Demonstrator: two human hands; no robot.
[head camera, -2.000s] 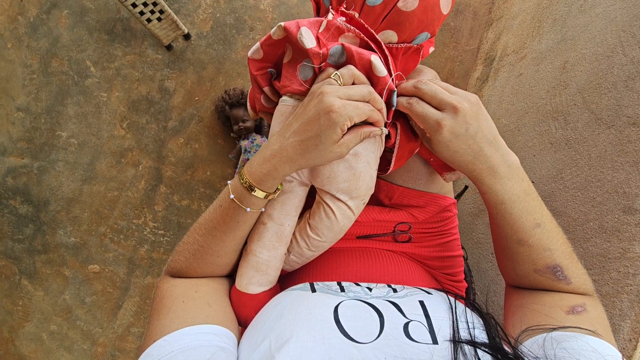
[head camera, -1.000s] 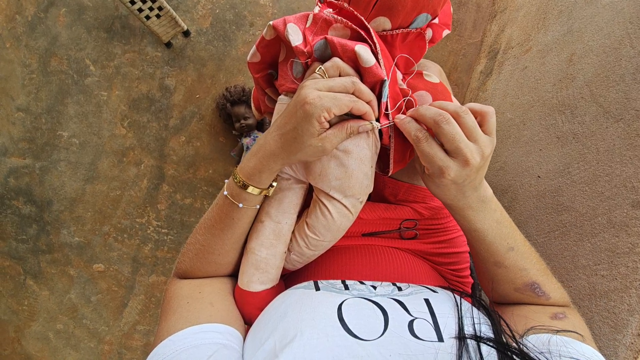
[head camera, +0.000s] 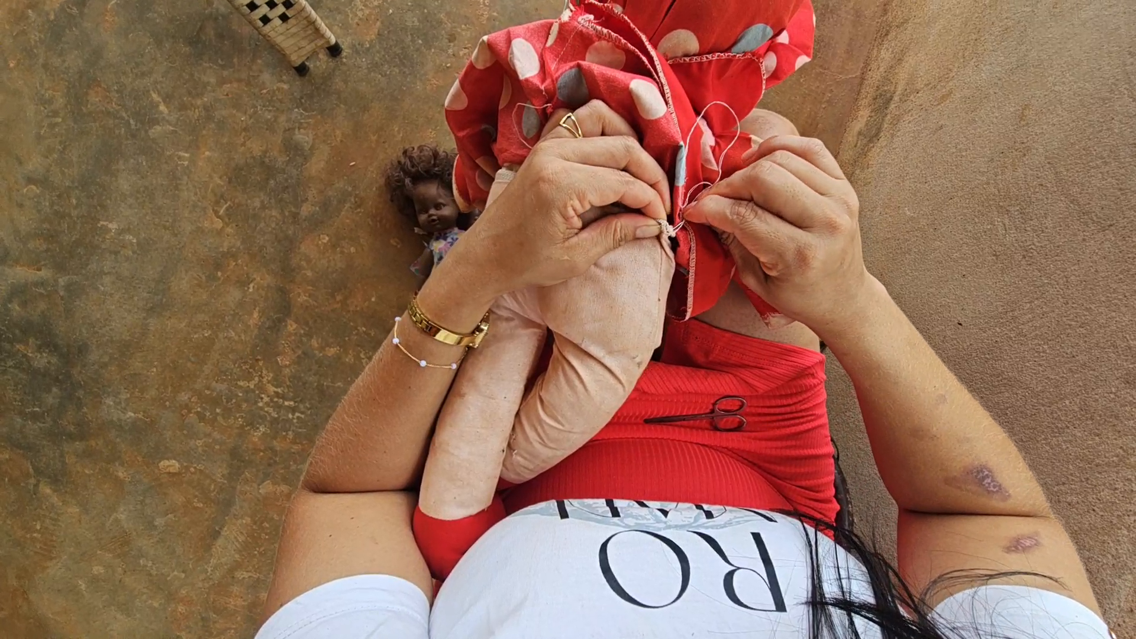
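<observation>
A stuffed cloth doll body (head camera: 595, 337) in pale fabric, with red cloth at one foot, rests against my torso. Red polka-dot fabric (head camera: 603, 71) is bunched around its upper part. My left hand (head camera: 586, 195) pinches the pale cloth at its edge, thumb beside a small knot of white thread. Close on the right, my right hand (head camera: 781, 222) has its fingertips closed on the white thread (head camera: 723, 106), which loops above them; whether a needle is there cannot be made out. Small scissors (head camera: 701, 415) lie on the red ribbed garment over my lap.
A small doll with curly brown hair (head camera: 435, 209) lies beyond my left forearm. The corner of a woven piece (head camera: 288, 27) with dark feet stands on the mottled floor at the upper left. Long dark hair (head camera: 834, 568) hangs at the lower right.
My right hand, a little apart from my left with thread drawn between them a second ago, is now closer to the cloth edge. My left hand keeps its pinch on the doll body.
</observation>
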